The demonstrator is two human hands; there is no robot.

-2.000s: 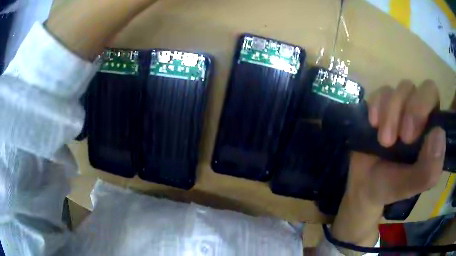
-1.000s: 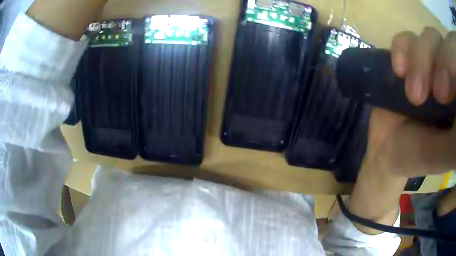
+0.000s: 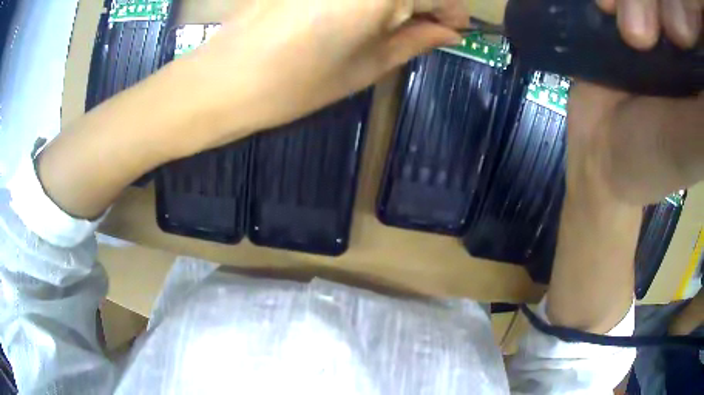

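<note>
My left hand (image 3: 351, 42) reaches across from the left, its fingertips pinched together at the thin screwdriver bit (image 3: 485, 29). Whether a screw is between them is too small to tell. My right hand (image 3: 644, 131) is closed around the black electric screwdriver (image 3: 575, 42) at the upper right, bit pointing left. Beneath the bit is a black housing (image 3: 444, 146) with a green circuit board (image 3: 486, 50) across its top end. Another housing (image 3: 521, 173) with a board lies against its right side. My left forearm partly covers two housings (image 3: 305, 181) (image 3: 202, 193).
Another housing (image 3: 127, 62) lies at the upper left and one (image 3: 660, 239) at the right, beyond my right forearm. All lie on tan cardboard (image 3: 370, 266). A black cord (image 3: 571, 333) runs by my right wrist. Part of another person's arm (image 3: 691, 316) shows at the lower right edge.
My left hand has come into view, moving right over the housings to the bit. The screwdriver has moved up in the picture, its bit now visible at the board of the middle-right housing.
</note>
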